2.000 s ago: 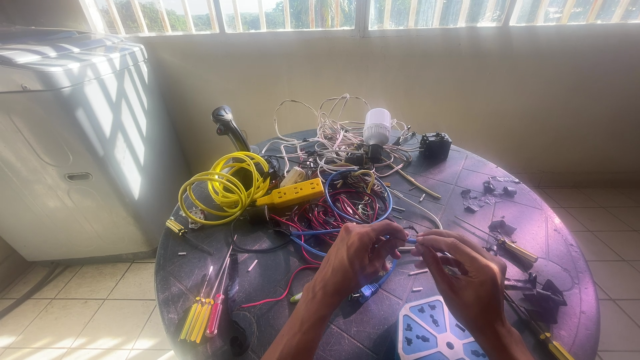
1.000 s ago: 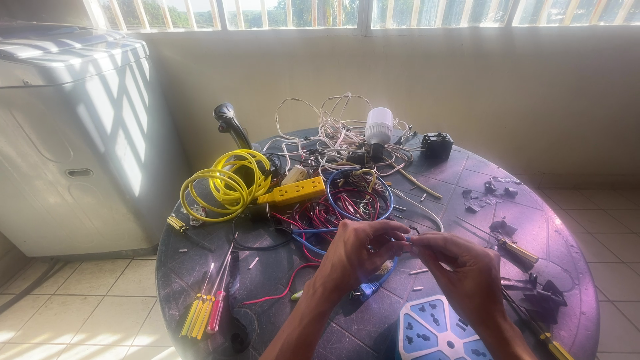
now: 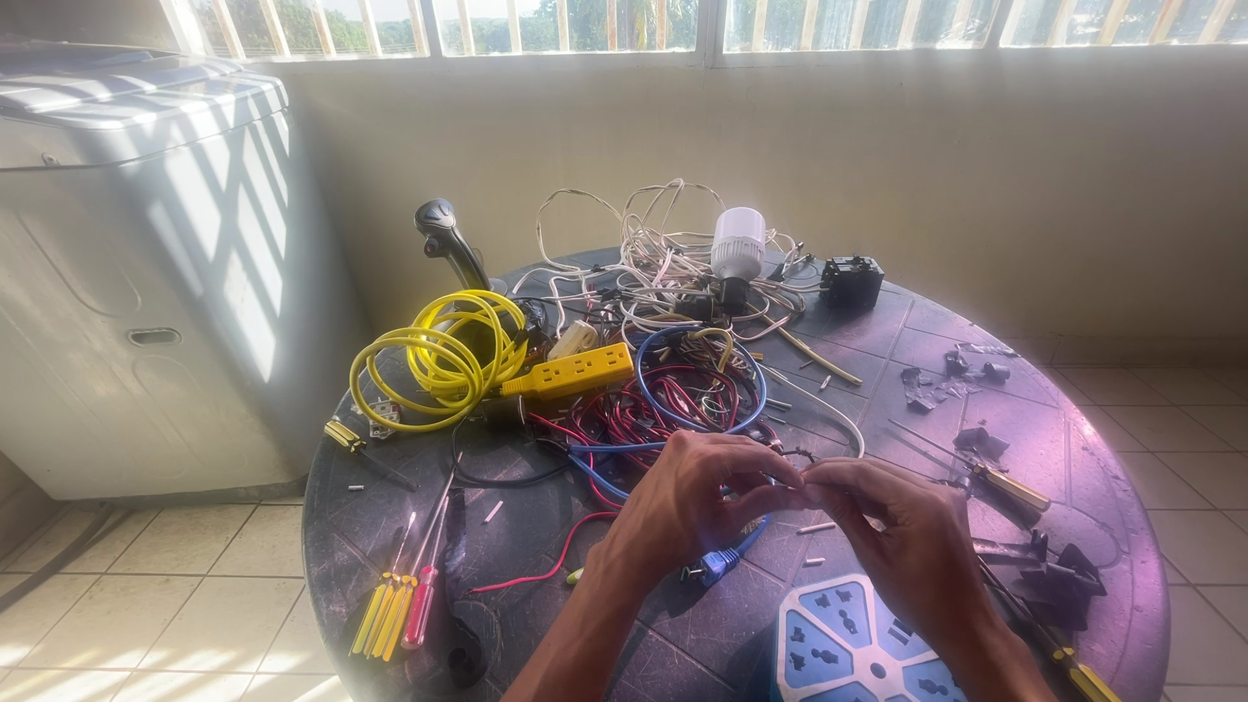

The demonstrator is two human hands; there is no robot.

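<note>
My left hand (image 3: 697, 502) and my right hand (image 3: 892, 522) meet at the fingertips above the round dark table, pinching the end of a thin dark wire (image 3: 799, 454); what lies between the fingers is mostly hidden. Below my left hand lies a blue plug (image 3: 717, 564). A blue and white multi-socket block (image 3: 877, 669) is partly under my right forearm. Behind my hands lie a coil of blue cable (image 3: 643, 390), a tangle of red and black wires (image 3: 609, 414) and a yellow outlet strip (image 3: 583, 370).
Screwdrivers (image 3: 395, 609) lie front left, others (image 3: 1012, 486) at right, near scraps of black tape (image 3: 1068, 575). A yellow cable coil (image 3: 468, 366), white cables (image 3: 663, 263), a light bulb (image 3: 738, 244), a black block (image 3: 851, 283) and a joystick-like black handle (image 3: 450, 239) stand farther back. A washing machine (image 3: 146, 292) is at left.
The blue piece seen at my fingertips two seconds ago no longer shows; a dark wire end shows there instead. Both hands stay close together in nearly the same place.
</note>
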